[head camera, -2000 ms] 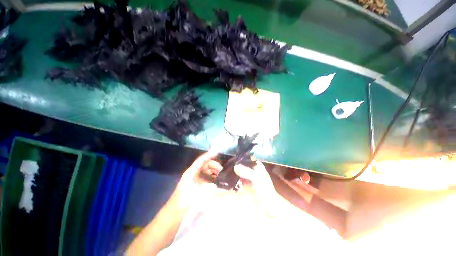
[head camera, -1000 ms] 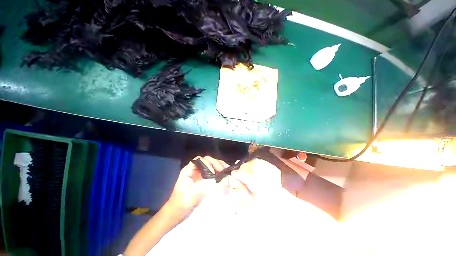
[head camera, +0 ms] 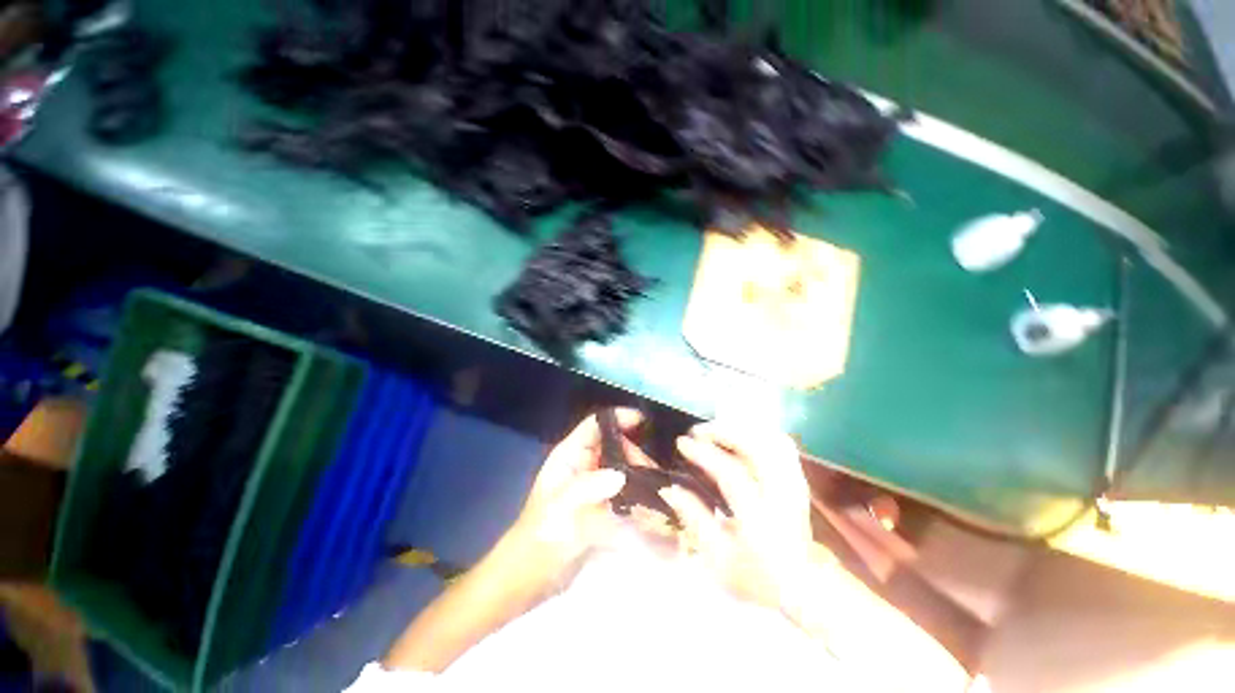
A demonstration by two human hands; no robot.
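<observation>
My left hand [head camera: 576,487] and my right hand [head camera: 745,494] hold a black leafy piece [head camera: 650,485] between them, close to my body below the bench edge. The piece is dark and partly hidden by the fingers; the hands are overexposed. The main heap of black pieces [head camera: 542,102] lies along the back of the bench. A small black bunch [head camera: 572,287] lies near the bench edge, left of the tan cardboard work pad [head camera: 772,309]. Specks show on the pad.
Two white bottles [head camera: 995,241] lie right of the pad. A green crate [head camera: 257,467] with black pieces and a white label stands lower left, beside blue crates [head camera: 355,494]. A black cable curves near the bench's right end. Bright glare fills the lower right.
The view has shifted and tilted, so the bench things sit further right. The hands stay at the body; the fingers and the black piece between them have changed position.
</observation>
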